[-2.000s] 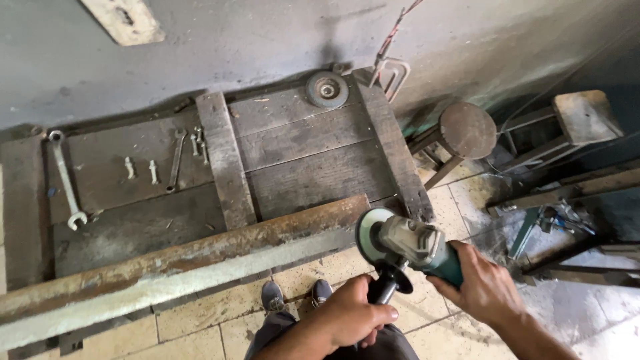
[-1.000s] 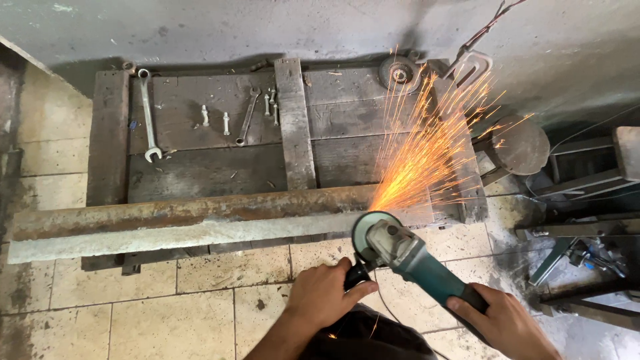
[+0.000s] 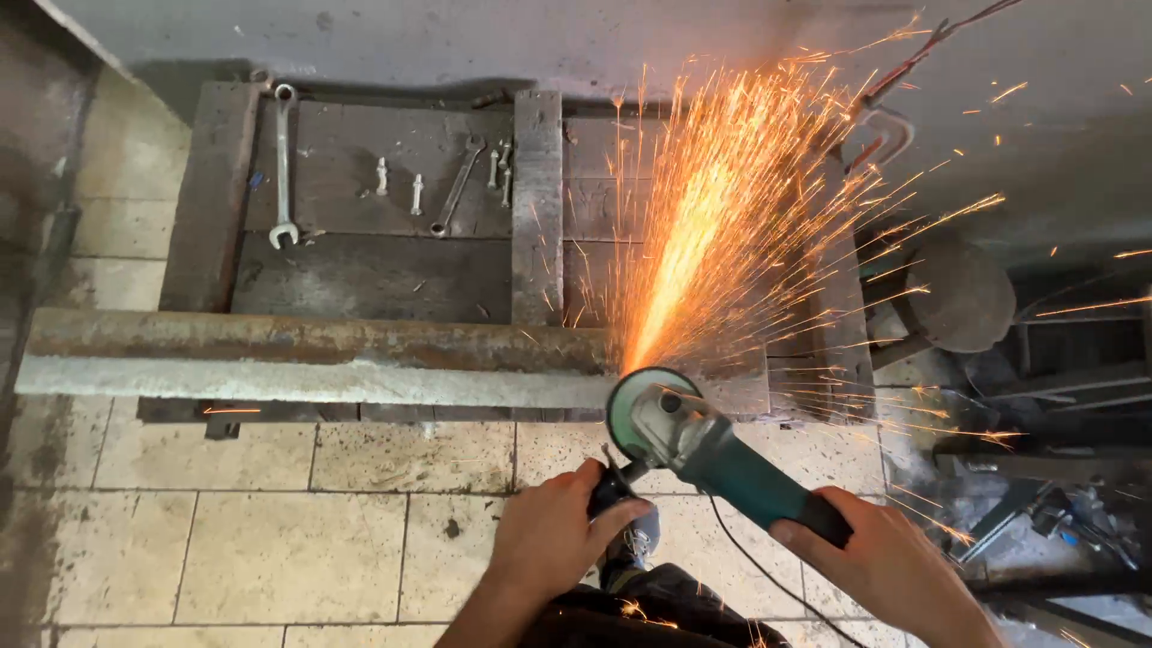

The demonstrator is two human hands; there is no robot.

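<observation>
An angle grinder (image 3: pixel 747 472) with a teal body and a green disc (image 3: pixel 643 414) is held in both my hands. My left hand (image 3: pixel 558 531) is closed around its black side handle, and my right hand (image 3: pixel 868 549) grips the rear of the body. The disc meets the front edge of a long rusty steel bar (image 3: pixel 297 342), whose front strip is bright, bare metal. From the contact point a dense spray of orange sparks (image 3: pixel 711 216) flies up and to the right, hiding part of the bench behind. The grinder's cord hangs below it.
The bar lies across a dark wooden workbench (image 3: pixel 538 207). On the bench are a large combination wrench (image 3: pixel 284 166), a smaller wrench (image 3: pixel 459 184) and several bolts (image 3: pixel 418 193). A round stool (image 3: pixel 961 295) and metal frames stand at the right. A shoe (image 3: pixel 634 540) is on the tiled floor.
Two seconds ago no sparks flew; a smaller spray shows one second ago and a much larger one now. Both hands still hold the grinder. The view has shifted.
</observation>
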